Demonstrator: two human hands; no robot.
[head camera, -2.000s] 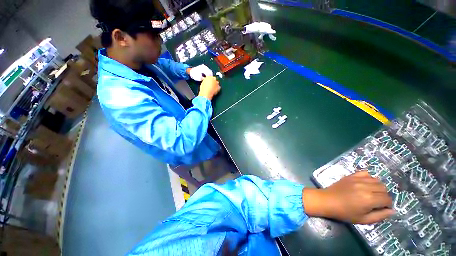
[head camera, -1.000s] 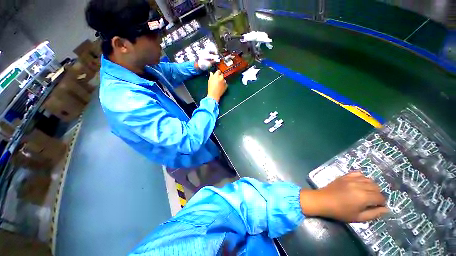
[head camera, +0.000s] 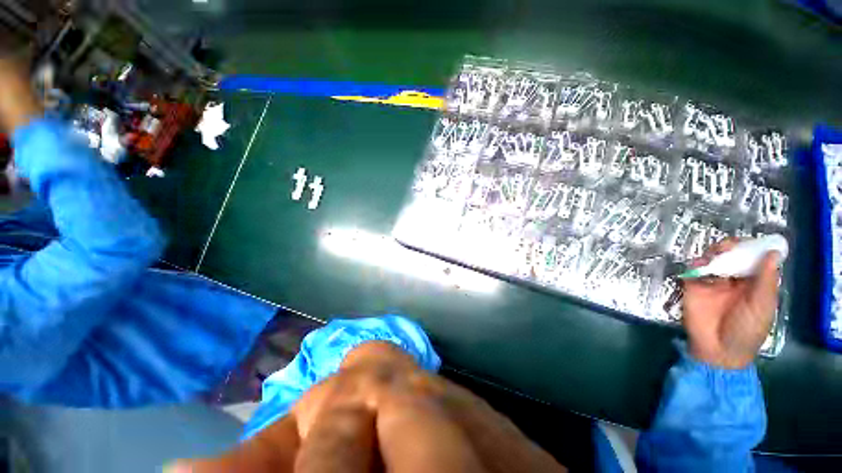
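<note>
A large clear blister tray (head camera: 427, 222) lies on the dark green bench, its pockets filled with small white pieces. My right hand (head camera: 731, 319) is over the tray's lower right corner. It is shut on a white bottle (head camera: 752, 256) whose narrow greenish tip points left. My left hand (head camera: 397, 416) is large and close to the camera at the bottom edge, bent back over its blue cuff. Its fingers are partly cut off and I cannot tell whether it holds anything. Two small white pieces (head camera: 307, 188) lie side by side left of the tray.
A blue bin (head camera: 828, 240) is cut off at the right edge. At the left, a person's blue sleeve (head camera: 88, 217) reaches past a blurred red-brown fixture (head camera: 166, 132) and a crumpled white scrap (head camera: 213, 125). Blue and yellow tape (head camera: 392, 97) runs behind the bench area.
The view has turned right. My left hand has left the tray and come up close to the camera. My right hand with the bottle and the blue bin have come into view.
</note>
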